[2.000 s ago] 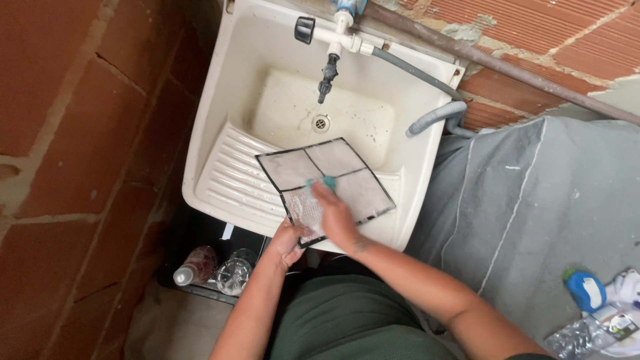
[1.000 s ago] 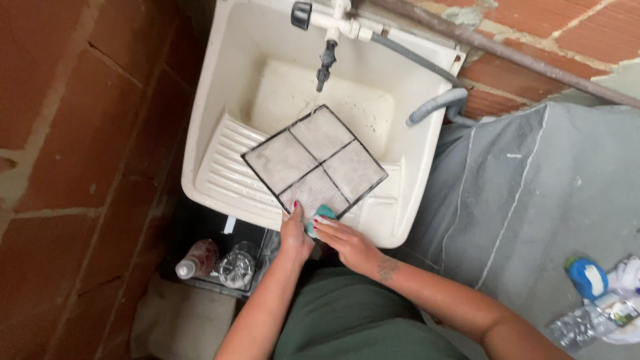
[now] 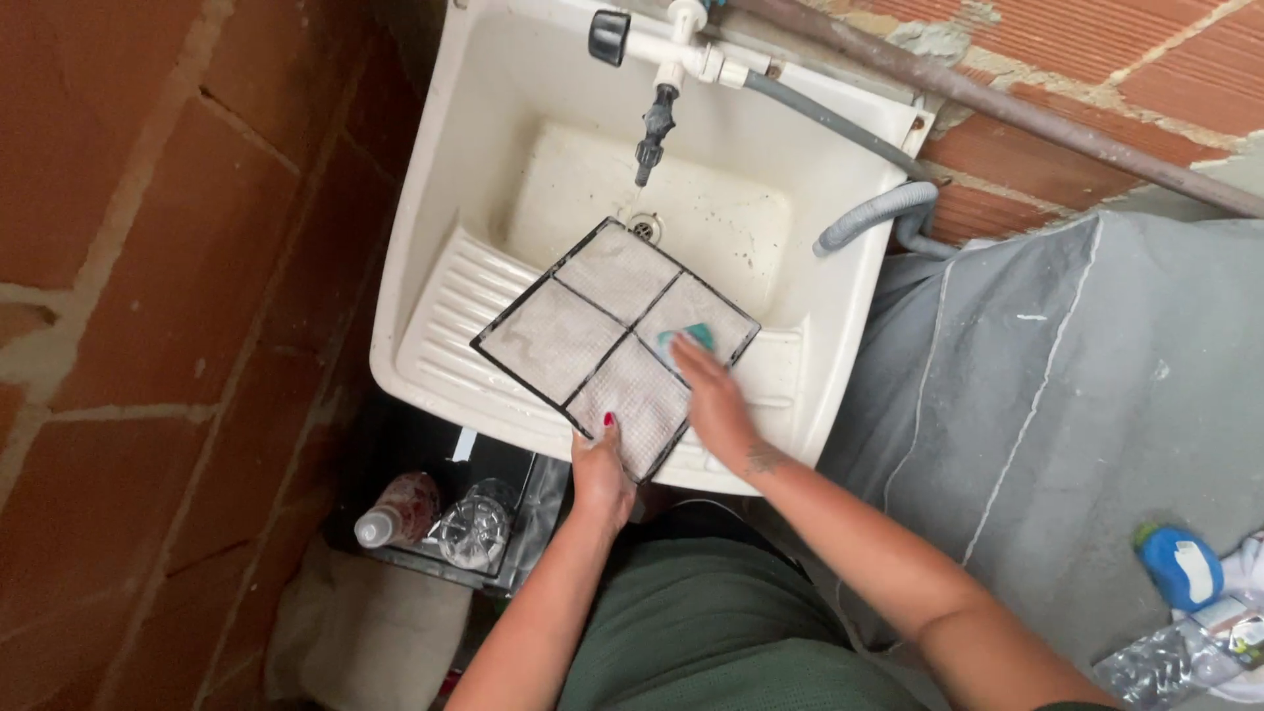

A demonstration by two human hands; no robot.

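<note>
A square mesh filter panel (image 3: 553,341) with a black frame and crossbars lies tilted over the sink's ribbed washboard. My left hand (image 3: 604,479) grips its near corner, thumb on top of the mesh. A small teal sponge or scrubbing pad (image 3: 693,337) is held under the fingers of my right hand (image 3: 719,405), pressed on the panel's right part; that hand is slightly blurred. Near the panel's far corner, the dark tap nozzle (image 3: 652,138) points down over the drain (image 3: 645,229), with what looks like a thin trickle below it.
The cream plastic laundry sink (image 3: 839,395) stands against brick walls. A grey corrugated hose (image 3: 874,212) hooks over its right rim. Below left, a black shelf (image 3: 395,444) holds a reddish bottle (image 3: 400,509) and a clear container (image 3: 476,531). Grey fabric (image 3: 1037,395) covers something at right, with a blue item (image 3: 1180,566) and plastic packaging (image 3: 1160,667).
My right hand has moved with the teal sponge from the panel's near corner, beside my left hand, up onto its right part. My left hand still holds the panel's near corner.
</note>
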